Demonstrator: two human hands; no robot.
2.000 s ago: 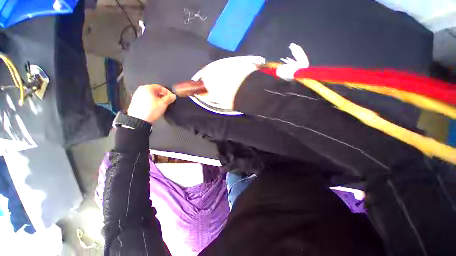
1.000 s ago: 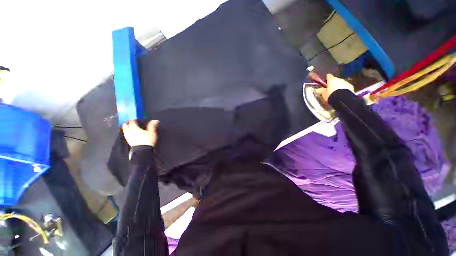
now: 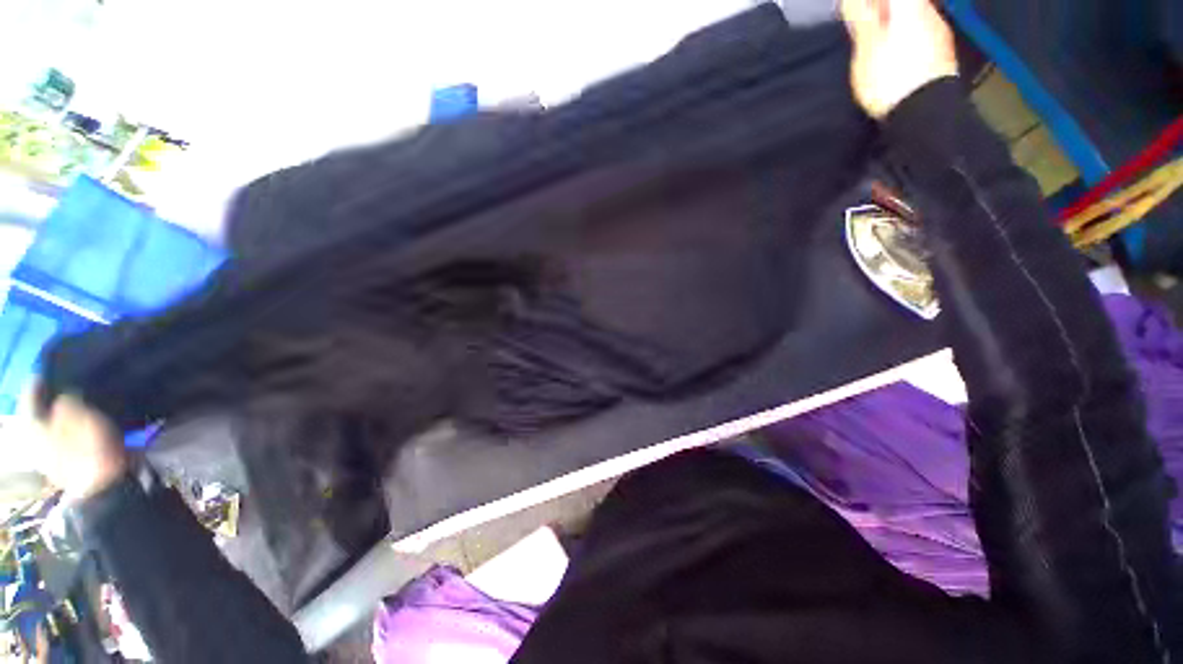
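Observation:
A black garment [image 3: 519, 260] is stretched between my two hands above the dark pressing board [image 3: 493, 480]. My left hand [image 3: 84, 448] grips its left end; it is blurred. My right hand [image 3: 902, 52] grips its right end near the top edge of the picture, with the fingertips partly cut off. The cloth is blurred, with gathered folds in its middle. The steam iron [image 3: 893, 260] rests at the right end of the board, its silver plate showing, partly behind my right sleeve.
A blue bar [image 3: 454, 103] shows behind the garment. A blue crate [image 3: 110, 253] is at the left. Purple garments [image 3: 895, 480] lie below the board's front edge. Red and yellow hoses [image 3: 1129, 195] run at the right. A blue-edged dark table is at the upper right.
My right hand has let go of the iron and moved up to the garment. My left hand has left the blue bar and moved left. The garment, flat on the board before, is now lifted and spread.

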